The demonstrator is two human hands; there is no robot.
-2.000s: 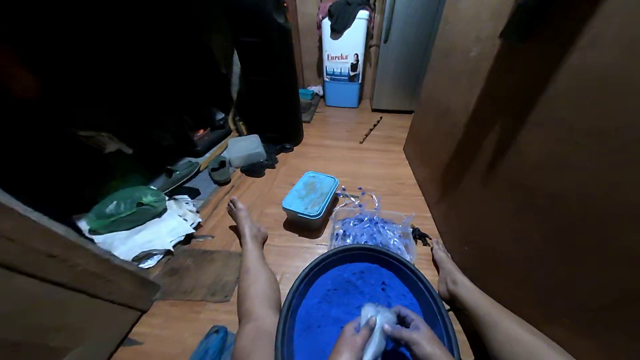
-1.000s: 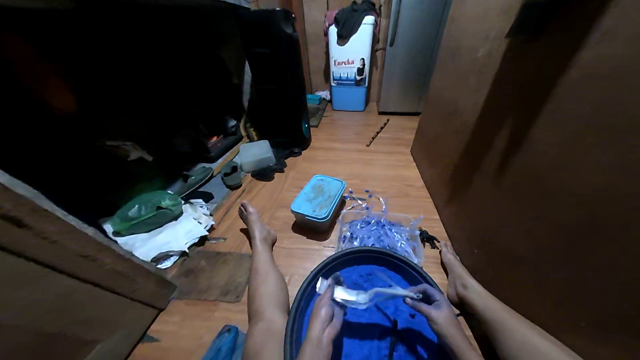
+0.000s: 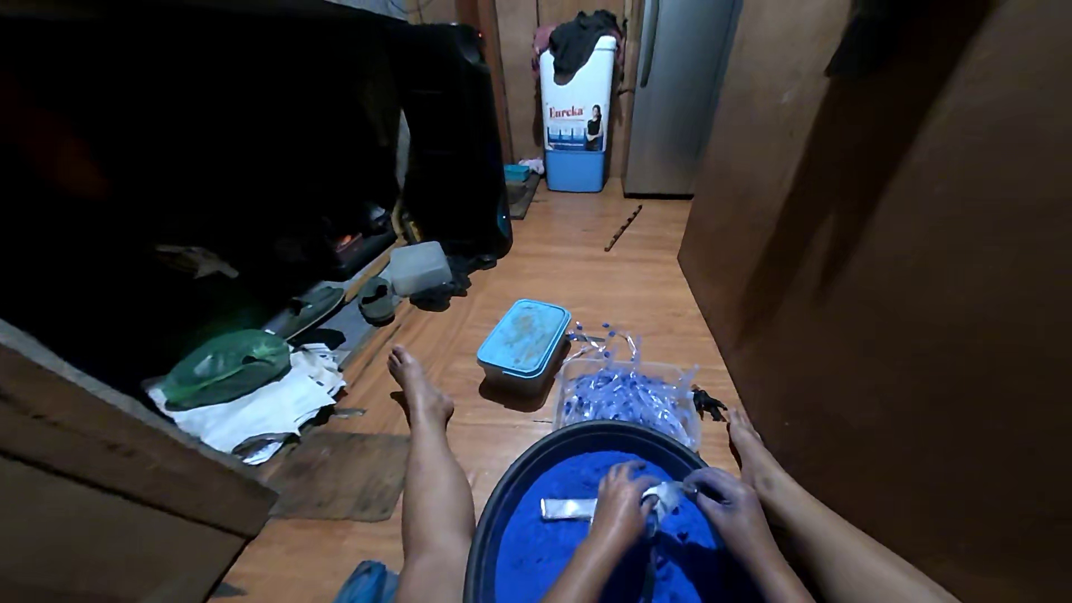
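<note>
A round black tub (image 3: 521,466) with bright blue powder (image 3: 536,553) in it stands between my legs. Over the powder, my left hand (image 3: 621,502) grips a piece of clear plastic (image 3: 667,496), apparently a small bag. My right hand (image 3: 727,501) pinches the other end of that plastic with its fingertips. To the left of my left hand, a white flat strip (image 3: 568,509) shows above the powder; whether the hand holds it I cannot tell. A dark, thin tool (image 3: 650,569) lies in the tub below the hands, partly in shadow.
Just beyond the tub, a clear plastic container (image 3: 569,394) holds many thin plastic packets with blue contents. Beside it stands a box with a light blue lid (image 3: 526,337). A green plastic bag (image 3: 228,367) lies on white cloth at left. A brown wall (image 3: 879,335) rises at right.
My hands have come closer together around the plastic, which was stretched between them one second ago. My left hand has moved right, away from the tub's left side.
</note>
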